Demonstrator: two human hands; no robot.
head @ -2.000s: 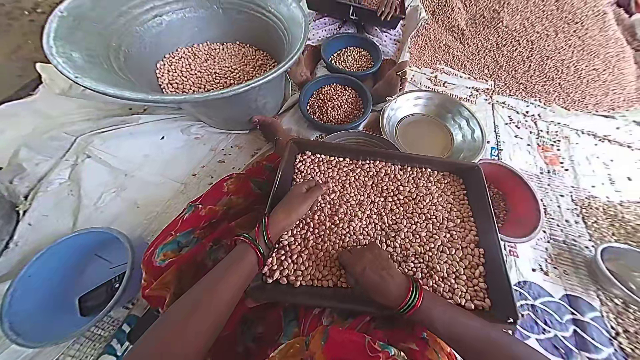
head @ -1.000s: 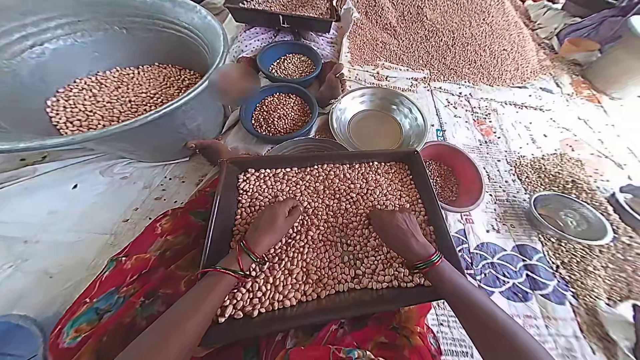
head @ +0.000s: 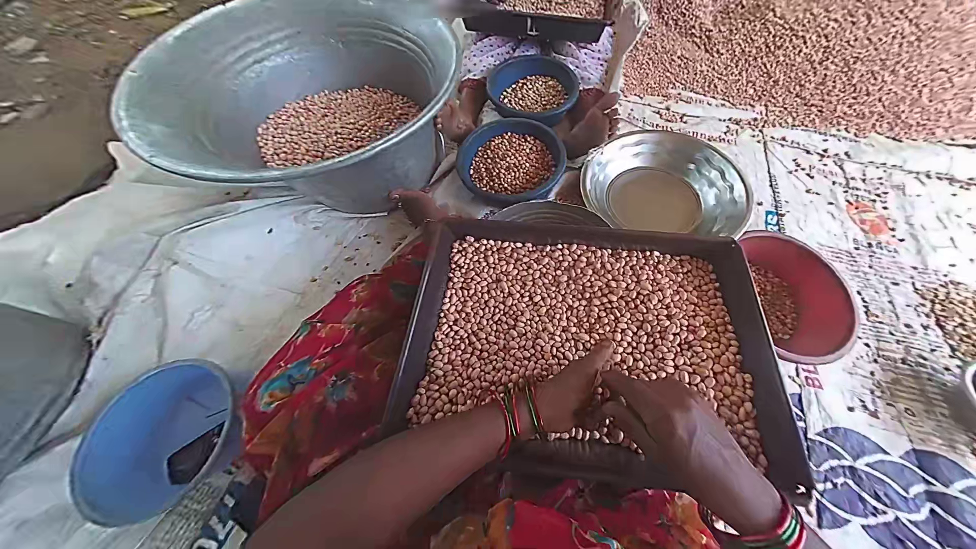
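A dark rectangular tray [head: 778,427] rests on my lap, filled with a layer of pinkish-brown peanut kernels [head: 564,305]. Both hands are close together at its near side, fingers among the kernels. My left hand [head: 576,393] reaches in from the left, with red and green bangles at the wrist. Beside it on the right, my right hand [head: 663,419] has its thumb and fingers near my left fingertips. Whether either hand pinches a kernel cannot be told. A red bowl [head: 827,305] with some kernels stands against the tray's right side.
Beyond the tray are a steel basin [head: 724,179], two blue bowls of kernels [head: 465,164], [head: 496,76] and another person's feet [head: 591,126]. A large metal tub [head: 366,175] holds kernels at upper left. A blue tub [head: 114,457] is at lower left, a large kernel heap [head: 816,61] at upper right.
My hands were apart over the kernels one second ago; now they are together at the tray's near side. The view has swung back to the left.
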